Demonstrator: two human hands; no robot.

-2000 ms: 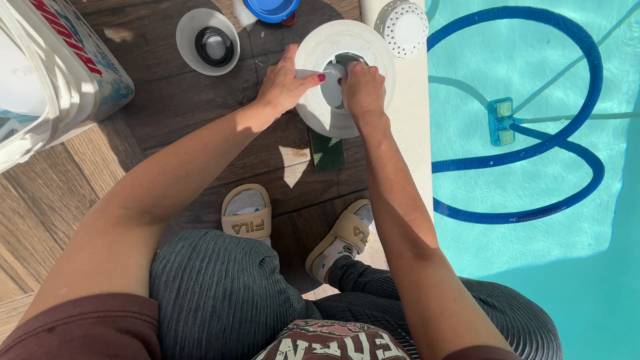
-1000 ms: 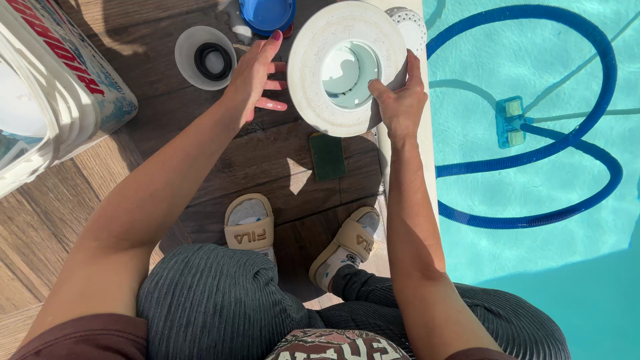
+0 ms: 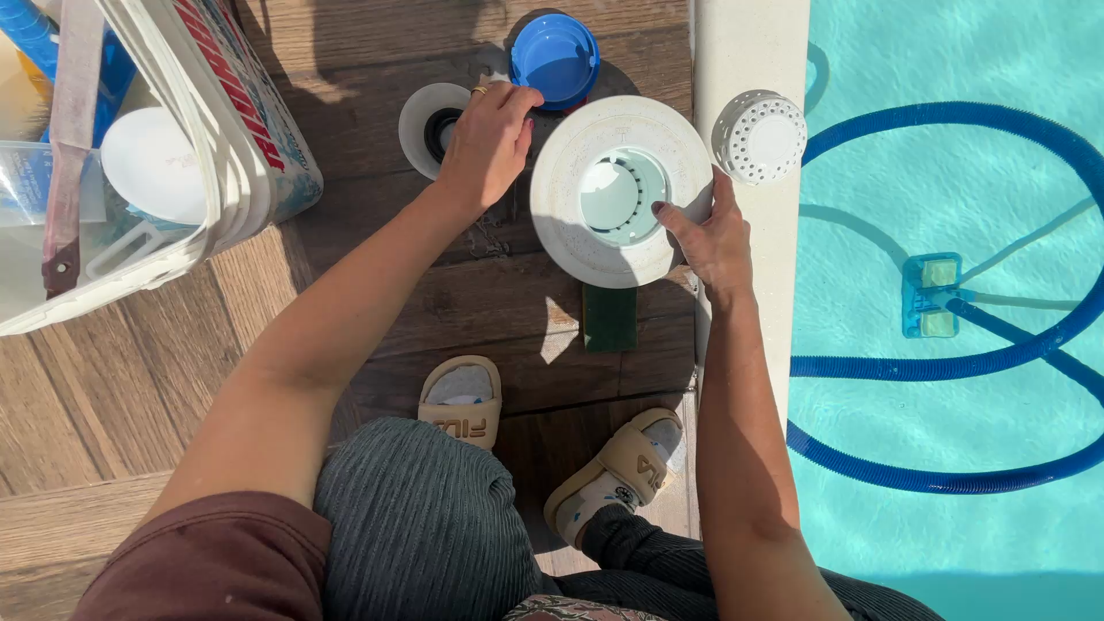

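Observation:
My right hand (image 3: 714, 237) grips the right rim of a round white plastic chlorine floater (image 3: 556, 207), its thumb at the central opening. My left hand (image 3: 492, 138) is over the right side of a white cup-like part (image 3: 414, 129) with a black ring (image 3: 435, 129) inside; its fingertips are near a blue round cap (image 3: 554, 60), and whether they hold anything is hidden. A perforated white basket (image 3: 763, 138) stands on the pool coping beside the floater. A dark green scouring pad (image 3: 610, 319) lies just below the floater.
At upper left, a white plastic bucket (image 3: 297, 177) holds a scraper-like tool (image 3: 73, 129), a white round lid (image 3: 155, 164) and other items. Wood-look decking meets the pale pool coping (image 3: 750, 345). In the pool are a blue ribbed hose (image 3: 914, 368) and a blue pool cleaner (image 3: 931, 295).
Two seconds ago both hands were at the floater's centre. My left hand has since come away and moved over to the cup-like part and blue cap. My right hand has shifted to the floater's right rim.

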